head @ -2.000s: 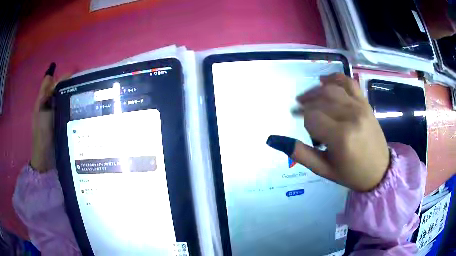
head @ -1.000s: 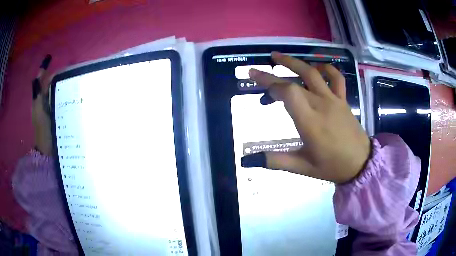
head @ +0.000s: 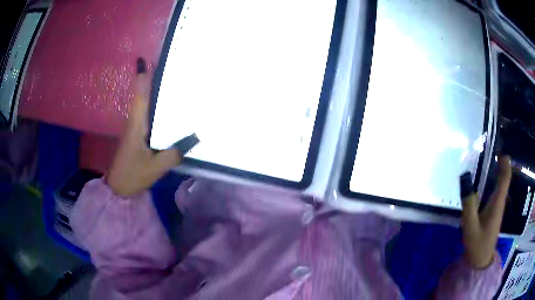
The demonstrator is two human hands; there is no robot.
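Note:
Two lit tablets lie side by side, both screens glowing almost plain white inside black bezels: the left tablet (head: 249, 76) and the right tablet (head: 422, 99). Whitish wrap edges show around them. My left hand (head: 136, 158) is at the left tablet's lower left corner, its black-capped thumb over the screen corner and a black-capped finger stretched along the outer left edge. My right hand (head: 484, 220) is at the right tablet's lower right corner, its capped thumb at the bezel and a finger over the dark tablet beside it. Both hands have fingers apart; other fingers are hidden.
A dark tablet (head: 516, 140) lies at the right. Another tablet (head: 22, 58) stands at the far left of the pink-red mat (head: 88, 64). A marked white label (head: 519, 274) is at lower right. Blue bin surfaces (head: 419, 258) and the striped smock are below the bench edge.
The view has shifted down towards the smock. My right hand has left the right screen's middle for its lower right corner. My left hand is now at the lower left corner. The right screen's dark panel is now white.

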